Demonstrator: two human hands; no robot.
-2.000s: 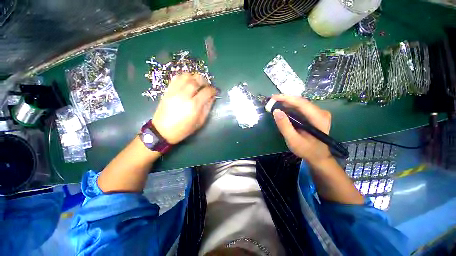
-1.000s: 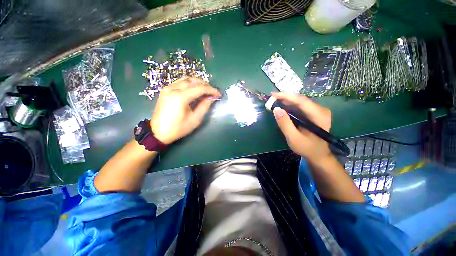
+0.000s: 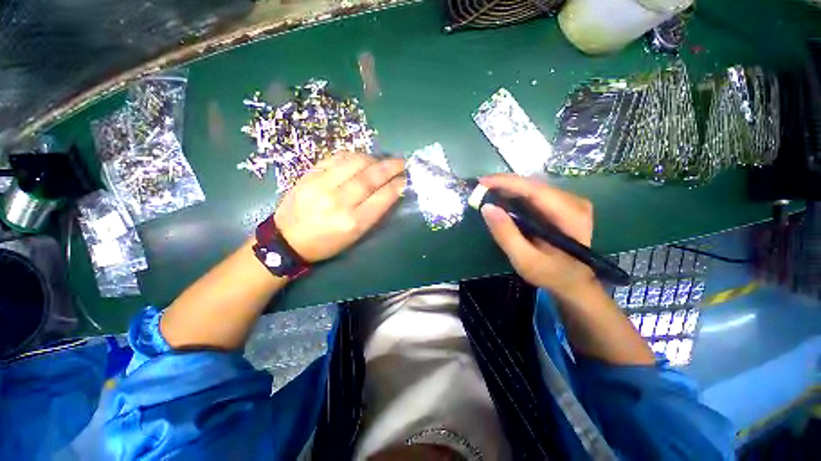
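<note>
A small circuit board (image 3: 437,186) lies on the green bench between my hands, glaring white. My right hand (image 3: 537,230) is closed around the black handle of a soldering iron (image 3: 563,241); its tip end is at the board's right edge. My left hand (image 3: 335,205), with a dark red wrist band, rests at the board's left edge with its fingers together. Whether a small part is between its fingertips cannot be seen. A pile of loose components (image 3: 302,131) lies just beyond my left hand. A second board (image 3: 511,131) lies beyond my right hand.
Stacked boards (image 3: 666,126) lean in a row at the right. Bagged components (image 3: 151,158) and a smaller clear bag (image 3: 112,241) lie at the left, near a shiny reel (image 3: 29,207). A fan grille (image 3: 504,9) and a white tub (image 3: 612,22) stand at the back.
My left hand's fingers have come down and extended to the board's left edge. My right hand has shifted slightly left with the iron. The view has shifted a little.
</note>
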